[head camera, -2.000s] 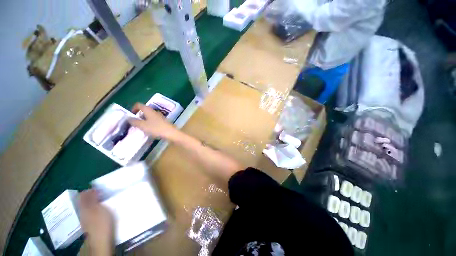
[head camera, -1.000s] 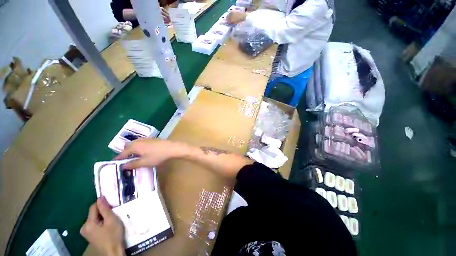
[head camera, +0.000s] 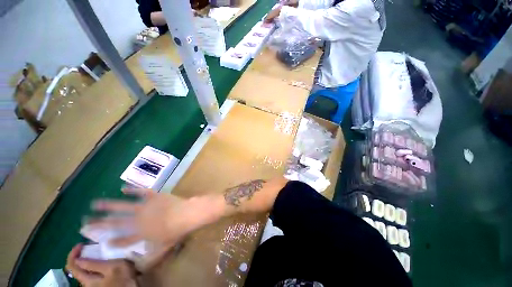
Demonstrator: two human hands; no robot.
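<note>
A white retail box [head camera: 120,246] is low at the left, mostly hidden by my hands; whether its cover is closed cannot be told. My left hand [head camera: 101,273] grips its near left side, partly cut off by the bottom edge. My right hand [head camera: 140,220] is motion-blurred, fingers spread over the top of the box; contact is unclear. Another box [head camera: 150,167] lies on the green belt beyond my hands, its pink product part and dark accessory facing up.
A metal post [head camera: 193,64] rises at the belt's inner edge. Taped cardboard [head camera: 241,137] covers the ledge. A scrap carton [head camera: 335,157] stands right of it. Trays of pink parts [head camera: 400,160] lie further right. A person in white [head camera: 351,42] sits ahead. A white box [head camera: 53,278] is lower left.
The open box with its product visible is now covered by my hands. My right hand has moved from its upper edge down over it. The view has shifted slightly.
</note>
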